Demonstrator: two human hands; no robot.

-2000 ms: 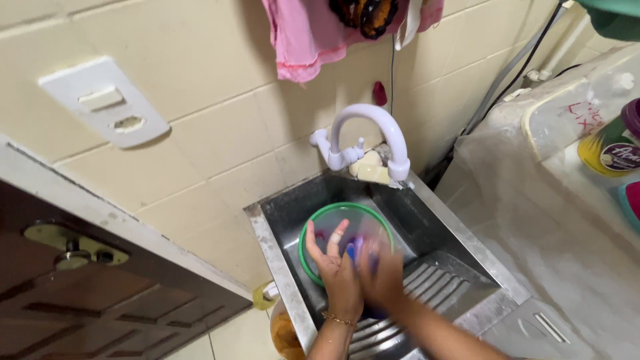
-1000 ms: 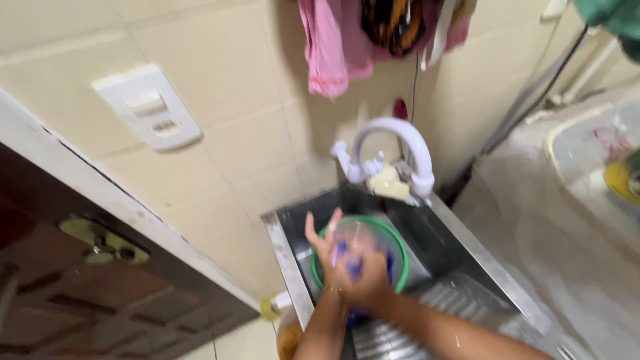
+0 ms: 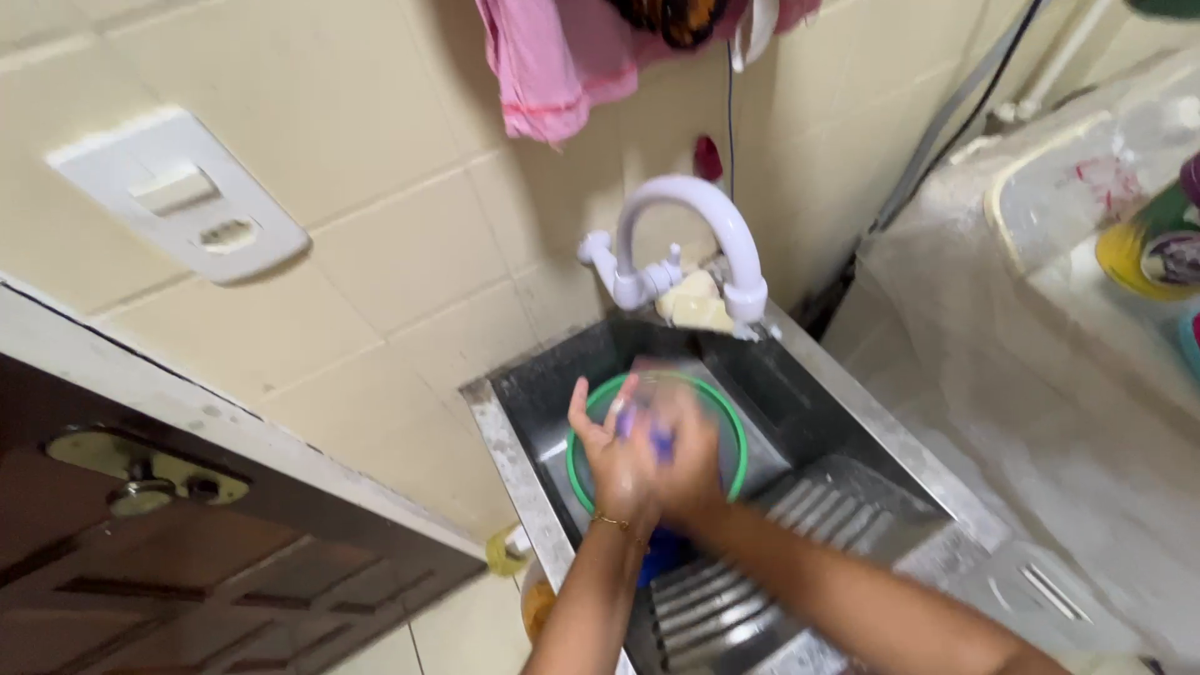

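Observation:
Over a green-rimmed basin (image 3: 742,450) in a metal laundry sink (image 3: 900,441), both my hands press together on a small blue-purple wet cloth (image 3: 662,442). My left hand (image 3: 614,450), with a thin bracelet at the wrist, is palm up with its fingers raised and the cloth against it. Blurred by motion, my right hand (image 3: 689,450) grips the cloth from the other side. More blue fabric (image 3: 664,553) lies below my wrists, beside the ribbed washboard (image 3: 731,600). The white curved faucet (image 3: 689,192) stands behind the basin, with pale soap pieces (image 3: 698,305) beside it.
A brown door (image 3: 187,562) with a metal knob is at the lower left. A pink cloth (image 3: 562,70) hangs above the faucet. To the right, a covered surface (image 3: 984,328) holds a plastic container (image 3: 1041,197) and a yellow-green bottle (image 3: 1148,248). A wall switch plate (image 3: 178,197) is upper left.
My right hand stays blurred against my left, shifting over the blue-purple cloth. Both hands remain above the basin.

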